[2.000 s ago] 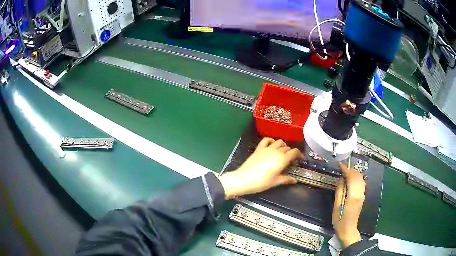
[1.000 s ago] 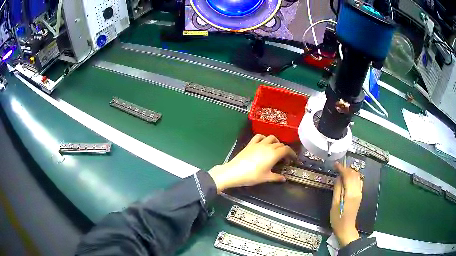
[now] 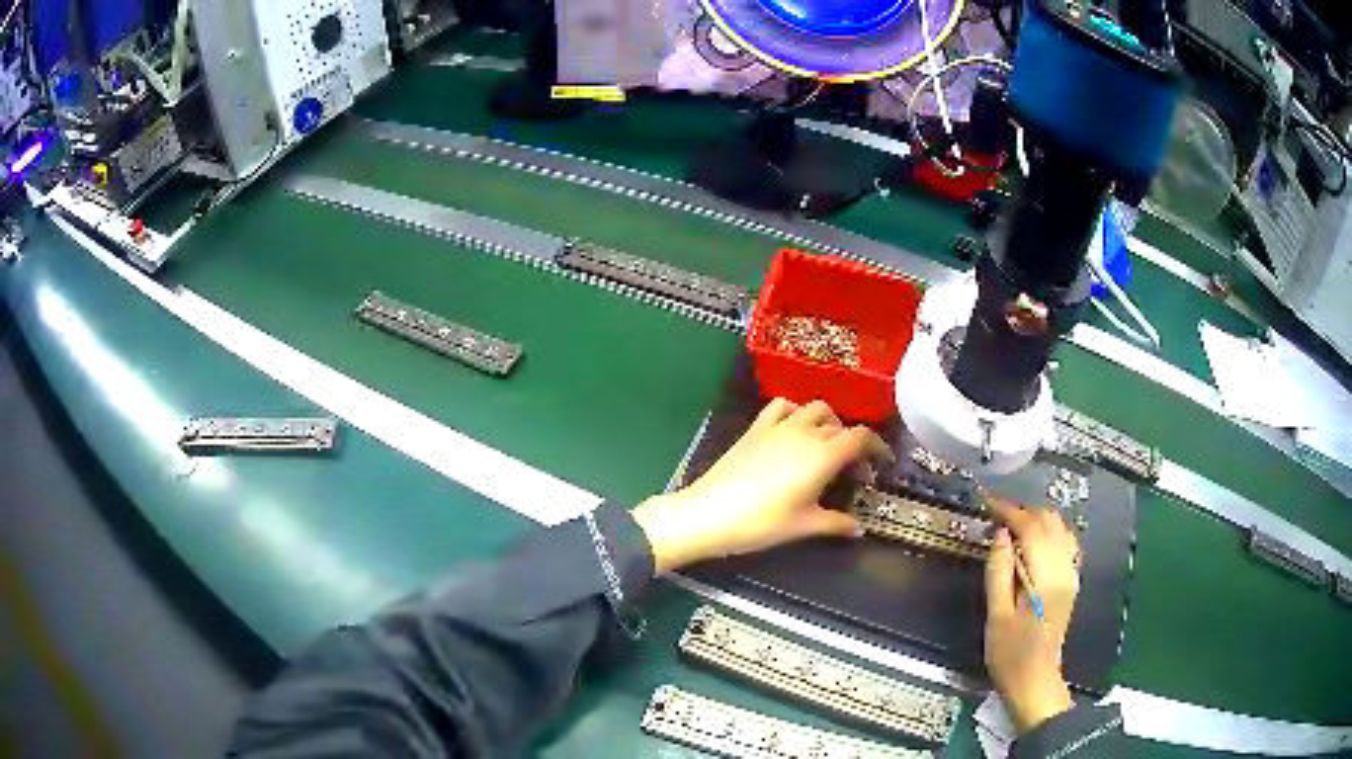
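Observation:
A carrier strip (image 3: 922, 524) lies on the black work mat (image 3: 830, 593) under the inspection camera (image 3: 1023, 267) and its white ring light (image 3: 971, 430). My left hand (image 3: 764, 482) grips the strip's left end between thumb and fingers. My right hand (image 3: 1034, 593) holds a thin pick or tweezers (image 3: 1026, 581) with a blue end, its tip at the strip's right part; the tip is too small to make out. Small metal components (image 3: 1068, 486) lie loose on the mat right of the ring light. The red parts bin (image 3: 838, 334) holds many more.
Two carrier strips (image 3: 816, 675) lie in front of the mat. Others lie on the left (image 3: 438, 334), at the bench's front left (image 3: 260, 435), on the rail (image 3: 653, 279) and at right (image 3: 1105, 442). A monitor (image 3: 638, 45) stands behind; a white scrap (image 3: 991, 727) lies by my right wrist.
The strip on the left of the bench has moved right. The pick in my right hand has changed angle. The monitor picture has changed and its blue circle has shifted right. My left hand stays on the strip.

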